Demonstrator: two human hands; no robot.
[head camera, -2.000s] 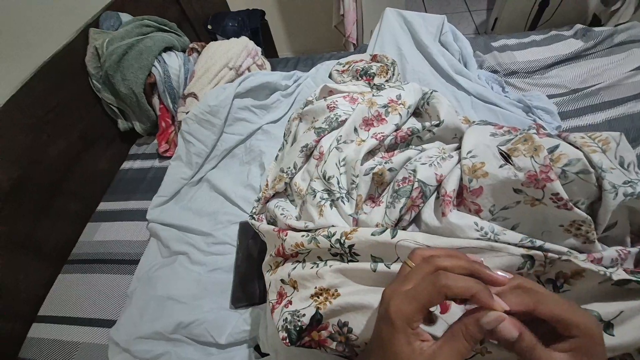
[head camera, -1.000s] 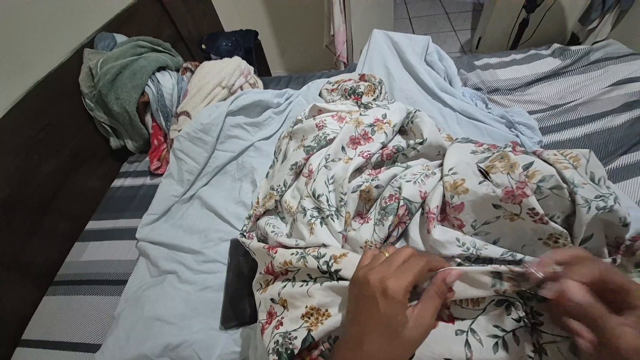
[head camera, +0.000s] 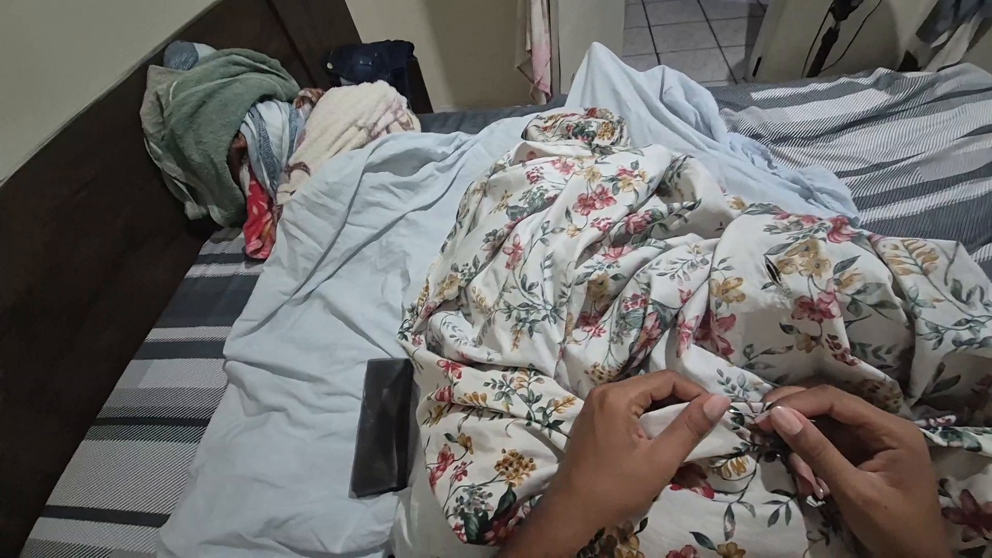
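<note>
A white floral-print fabric [head camera: 542, 271] lies bunched over a light blue sheet [head camera: 325, 325] on the bed. My left hand [head camera: 643, 442] pinches a fold of the floral fabric between thumb and index finger. Close beside it, my right hand [head camera: 852, 457] pinches the same fold, with thumb and index fingertips together. The fold stretches across the small gap between the fingertips. Whether a small tool such as a needle is between the right fingers cannot be told. A dark slit-like mark [head camera: 773, 270] shows on the fabric beyond my hands.
A dark flat rectangular object [head camera: 382, 426] lies on the blue sheet, beside the floral fabric. Towels and cloths [head camera: 225, 116] are heaped by the dark wooden headboard [head camera: 85, 217]. Striped bedding [head camera: 147, 418] shows at left and far right. A dark blue item [head camera: 372, 62] stands behind the heap.
Both hands were together two seconds ago, then farther apart along the fabric's fold one second ago. Now their fingertips are close together again, pinching the fold.
</note>
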